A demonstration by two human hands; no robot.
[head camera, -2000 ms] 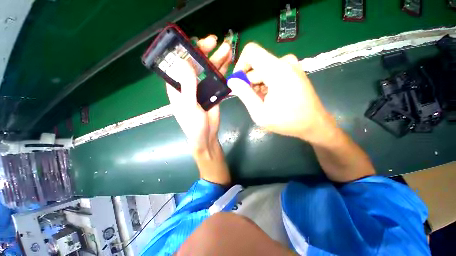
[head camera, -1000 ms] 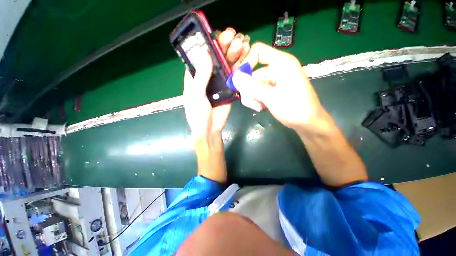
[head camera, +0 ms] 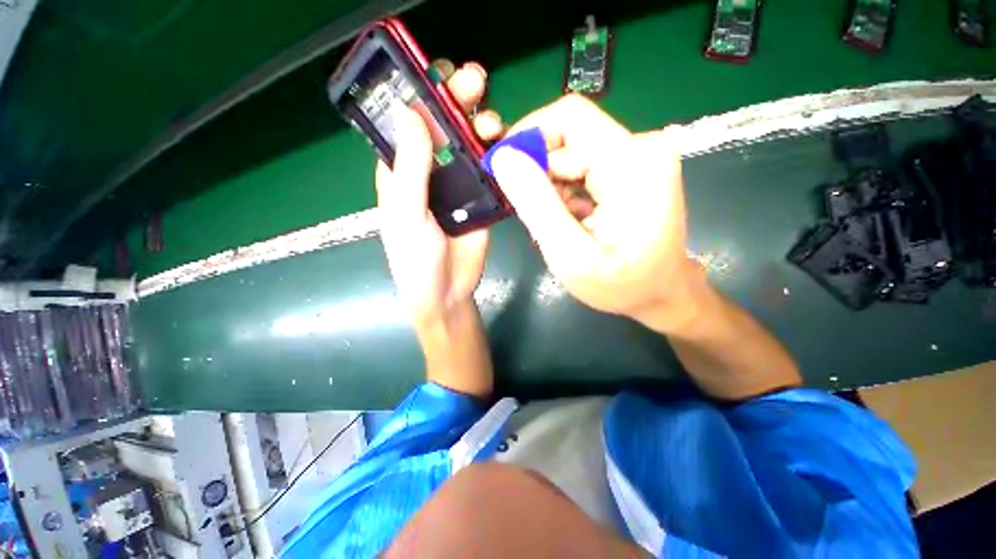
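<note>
A phone unit (head camera: 464,188), black with a red edge, is held tilted above the bench seam, with silver and a bit of green showing through its opening. My left hand (head camera: 421,218) grips it, thumb over the opening and fingertips behind the red long edge. My right hand (head camera: 612,207) pinches a blue pry pick (head camera: 529,146) between thumb and forefinger. The pick is at the phone's red long edge near the lower right end. Whether its tip is inside the seam is hidden.
Several open green-and-red units (head camera: 589,61) lie in a row on the green belt (head camera: 262,197). A pile of black housings (head camera: 885,235) lies on the right of the dark green bench (head camera: 360,339). A cardboard box (head camera: 950,431) is at lower right. Purplish stacked strips stand at far left.
Over two seconds the phone turned to show its red side more, and the pick moved slightly up along that edge. The belt units shifted left.
</note>
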